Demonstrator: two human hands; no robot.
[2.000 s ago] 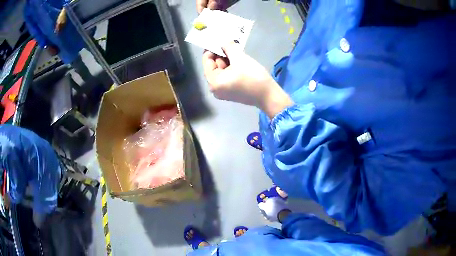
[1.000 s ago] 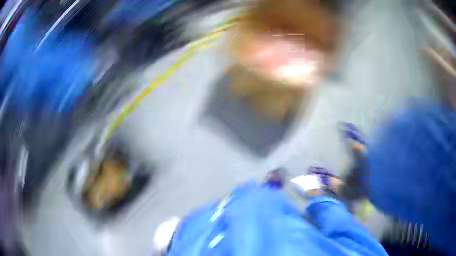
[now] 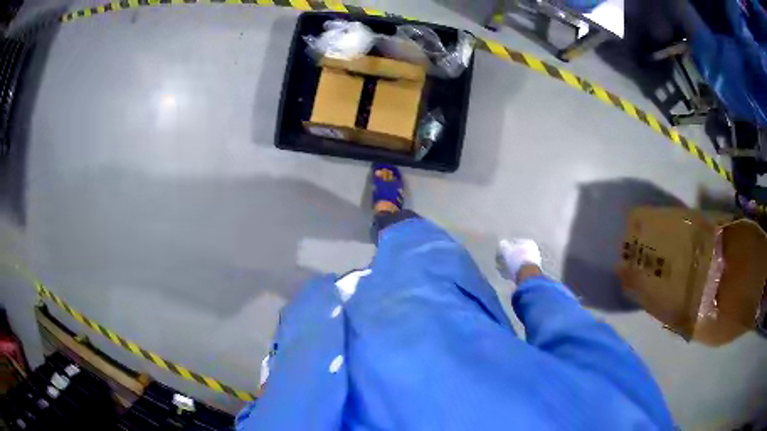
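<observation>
A shallow black tote (image 3: 288,126) stands on the floor in front of me. It holds a small brown box (image 3: 338,99) with a black strip across its top, and clear plastic bags (image 3: 345,39) around the box. My right hand (image 3: 519,255) in a white glove hangs beside my blue smock, apart from the tote; its finger position is unclear. Only a small white patch of my left hand (image 3: 266,369) shows at the smock's left edge; its fingers are hidden. One foot in a purple sandal is just below the tote.
A large open carton (image 3: 664,261) with pinkish plastic at its opening stands at the right. Yellow-black tape (image 3: 580,82) crosses the floor behind the tote and at lower left. Black ribbed trays (image 3: 181,408) lie at lower left. A person in blue (image 3: 732,59) is at upper right.
The view has swung: the large carton is now at the right and the tote at top centre. The other person's hands with the white card are out of view. My right hand shows clearly.
</observation>
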